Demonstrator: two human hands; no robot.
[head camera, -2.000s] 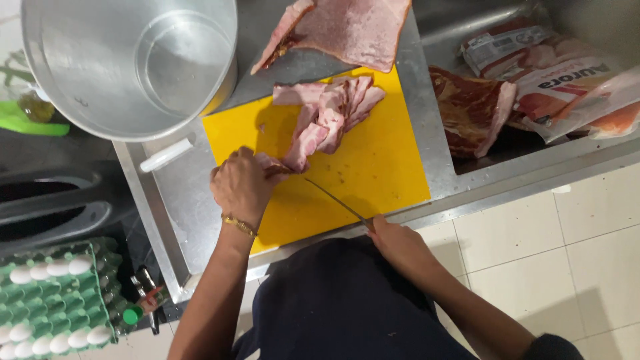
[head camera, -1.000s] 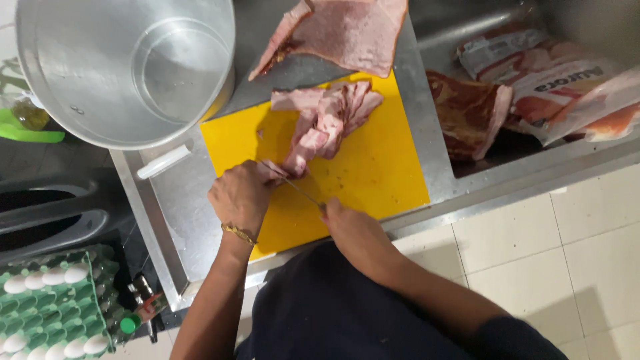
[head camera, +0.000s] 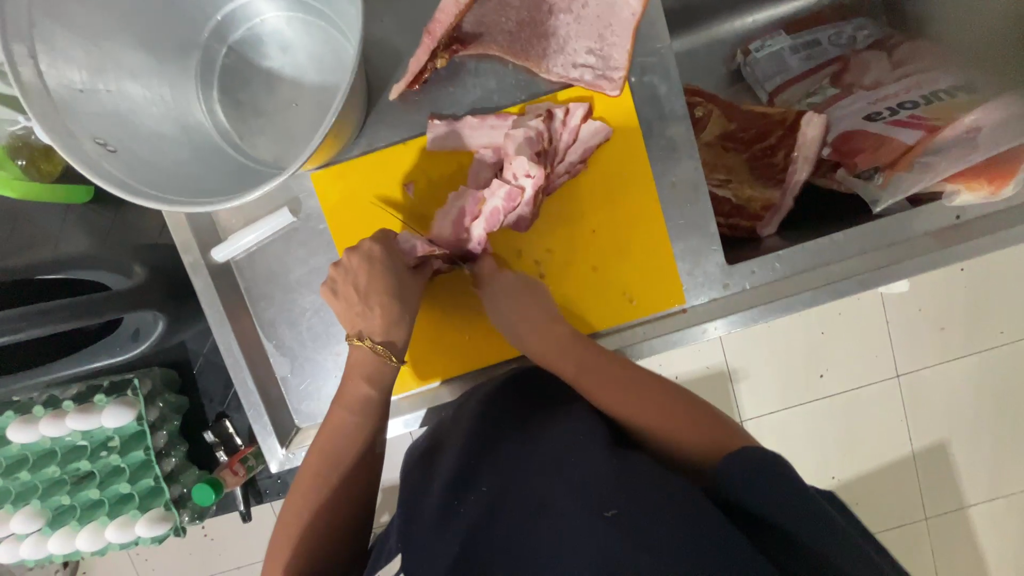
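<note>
My left hand, with a gold bracelet at the wrist, presses a small piece of bacon on the yellow cutting board. Close beside it, my right hand grips a knife; its thin blade crosses the meat and points up and left. Part of the blade and most of the handle are hidden by the meat and my fingers. Cut strips of bacon lie heaped just above both hands. A large slab of bacon rests past the board's top edge.
A big metal pot stands at the upper left, near a white plastic piece. The sink at right holds a meat slab and packaged meat. Green egg trays and a green-capped bottle are at lower left.
My right hand has moved left and up with the knife, from the board's lower edge to beside my left hand. My left hand stays on the meat.
</note>
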